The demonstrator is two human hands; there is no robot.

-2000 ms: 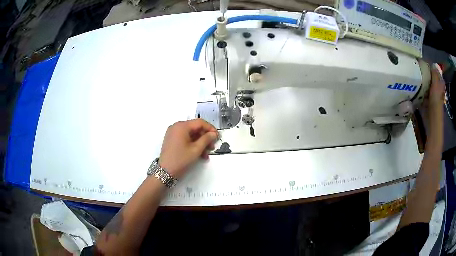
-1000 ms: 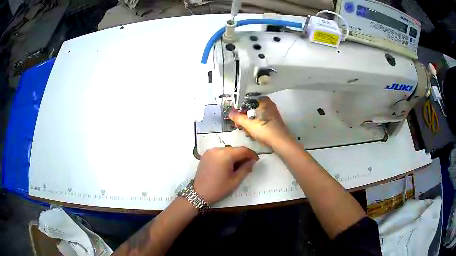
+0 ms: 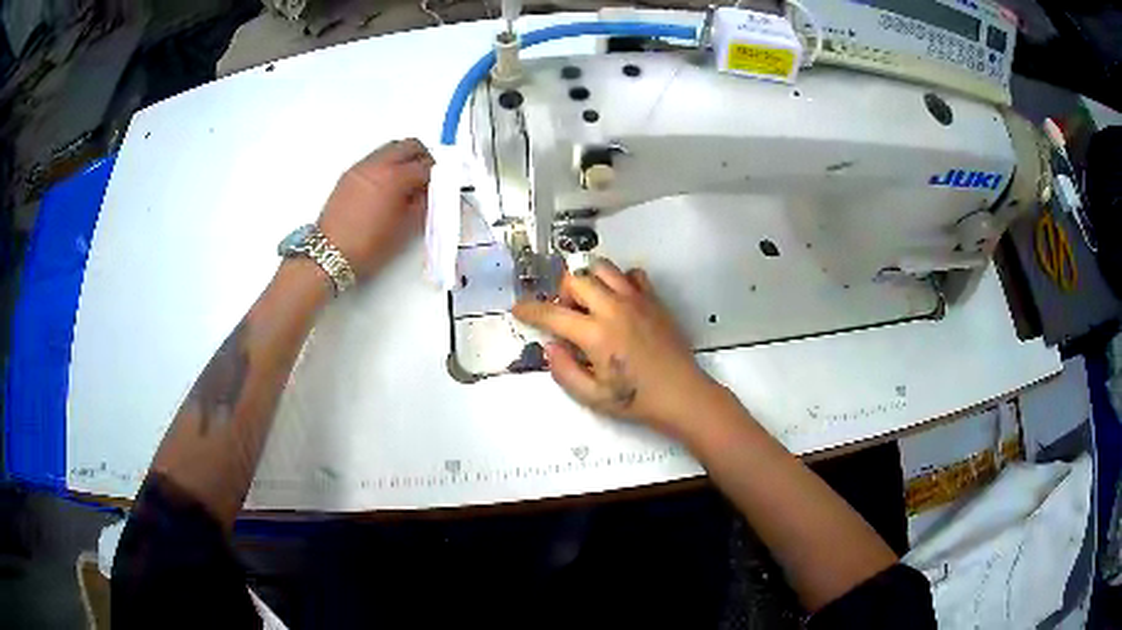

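The off-white sewing machine (image 3: 689, 148) with blue JUKI lettering stands on the white table. My left hand (image 3: 369, 209), with a metal watch, is left of the machine head; its fingertips are at the blue and white tube (image 3: 445, 228). Whether they grip the tube or a thread cannot be told. My right hand (image 3: 621, 345) is in front of the needle area, with fingers bent at the presser foot (image 3: 523, 240) and over the needle plate (image 3: 538, 273). Its fingertips are partly hidden, and no thread can be made out in them. No cloth lies under the foot.
A control panel (image 3: 917, 31) and a white box with a yellow label (image 3: 757, 47) are behind the machine. Orange-handled snips (image 3: 1056, 252) lie at the far right. White garment pieces (image 3: 1003, 554) are below the table at right. Blue plastic (image 3: 62, 320) hangs at left.
My right hand came from the machine's right end to the needle area and has since shifted slightly. My left hand moved from in front of the needle plate up and left to the tube.
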